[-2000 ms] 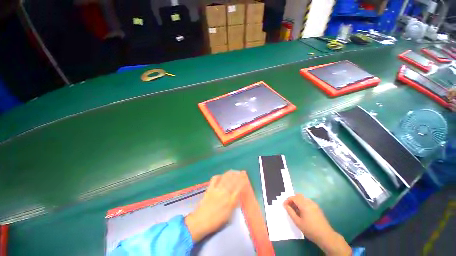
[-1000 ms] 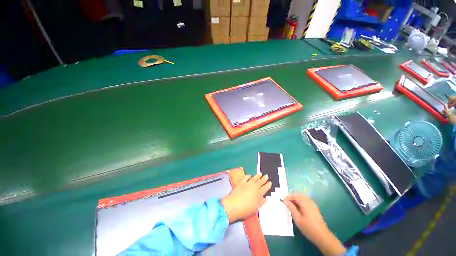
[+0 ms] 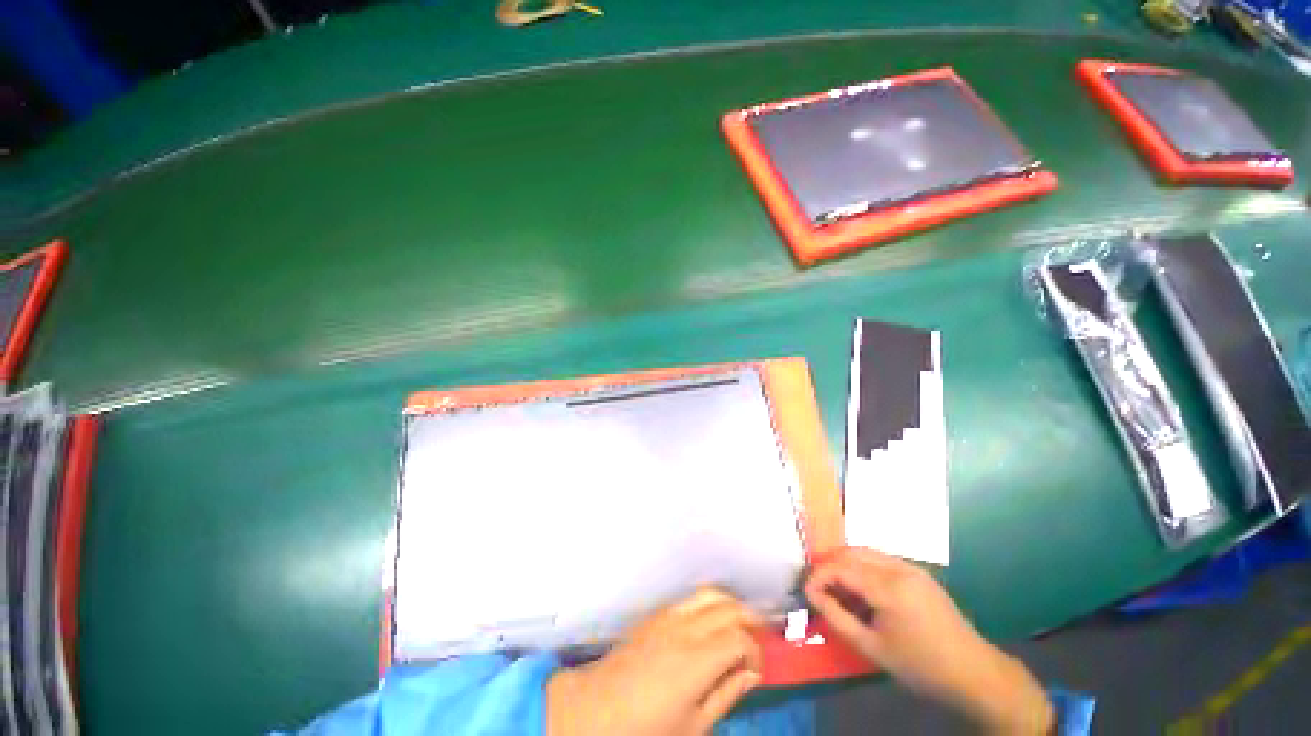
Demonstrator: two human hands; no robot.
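The flat grey panel (image 3: 590, 503) glares white and lies in its orange-red foam tray (image 3: 817, 460) in front of me. A thin black strip (image 3: 654, 393) lies along its far edge. My left hand (image 3: 676, 664) is over the panel's near edge, fingers bent and blurred. My right hand (image 3: 906, 626) has its fingertips together at the near right corner; whether they pinch a strip is hidden. A small white tab (image 3: 797, 626) shows at that corner. The strip sheet (image 3: 899, 446), black in a stepped shape on white, lies right of the tray.
Bagged strip sheets (image 3: 1129, 388) and a long dark stack of strip sheets (image 3: 1236, 360) lie at the right. Panels in orange-red trays (image 3: 798, 223) sit on the green conveyor (image 3: 475, 201) beyond. A stack of sheets (image 3: 32, 561) stands at the left edge. A tape roll (image 3: 532, 10) lies far off.
The view has turned down and left. My left hand has moved from beside the strip sheet to the panel's near edge. My right hand has moved from the sheet to the near right corner.
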